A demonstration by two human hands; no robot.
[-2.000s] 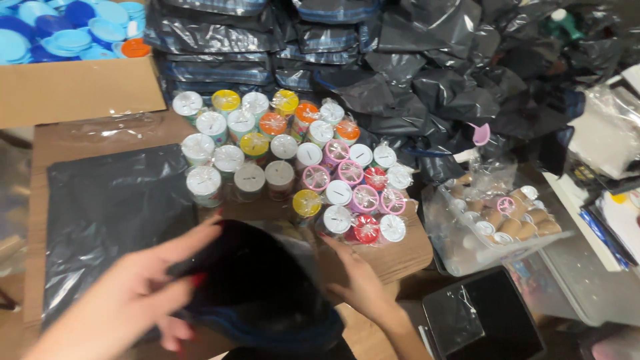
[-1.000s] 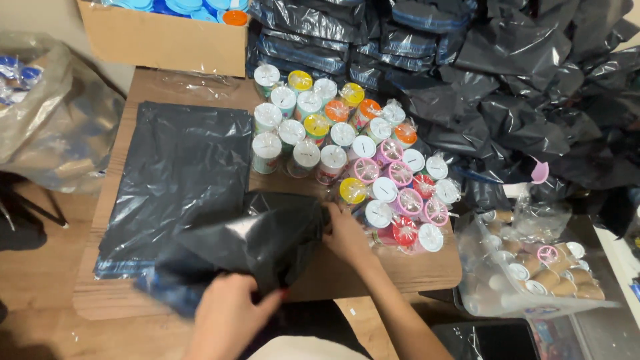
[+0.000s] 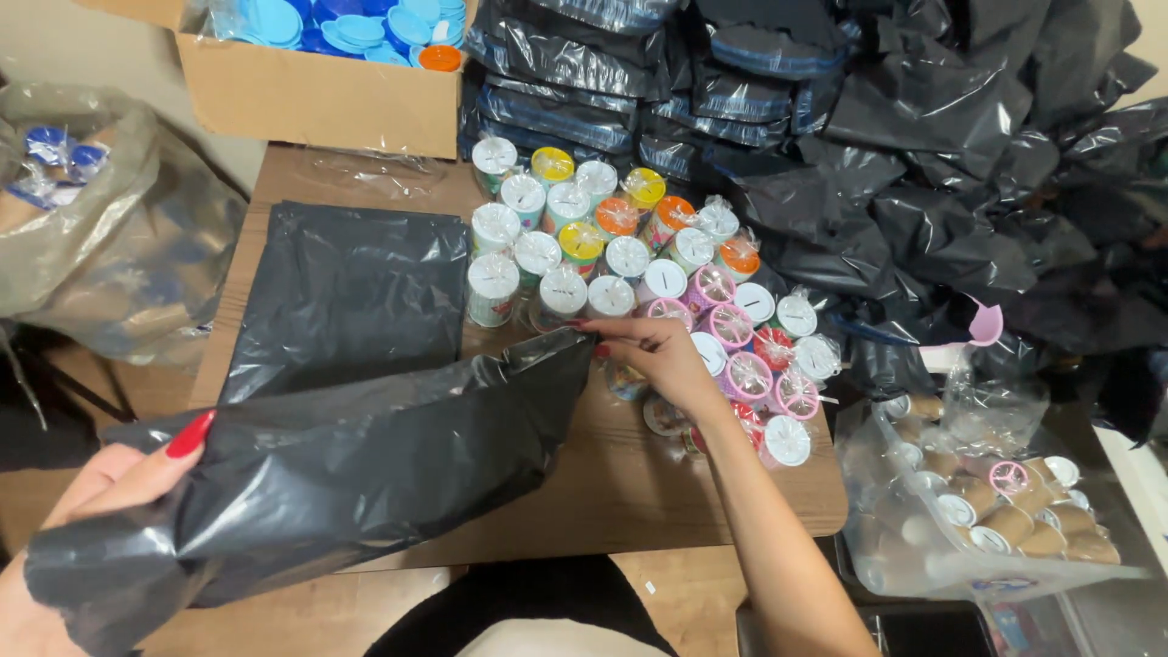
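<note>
A black plastic mailing bag point(image 3: 365, 465) stretches between my hands above the front of the wooden table. My left hand point(image 3: 119, 484) grips its left end, thumb on top. The fingertips of my right hand point(image 3: 648, 356) pinch its upper right corner, beside the canisters. Flat black bags point(image 3: 351, 292) lie stacked on the table behind it, partly covered by the held bag. Wrapped canisters with white slotted lids point(image 3: 493, 283), yellow, orange and red lids, and pink spoked lids point(image 3: 748, 376) stand in a group right of the stack.
A cardboard box point(image 3: 319, 96) of blue lids stands at the table's back left. Filled black packages point(image 3: 566, 100) pile up behind the canisters. A clear plastic bin point(image 3: 1004, 570) with brown cardboard tubes is at the right. A large translucent bag point(image 3: 119, 265) stands at the left.
The held black bag, bunched up in front of me a second ago, is now drawn out lengthwise. My left hand has moved to the left, away from my right hand.
</note>
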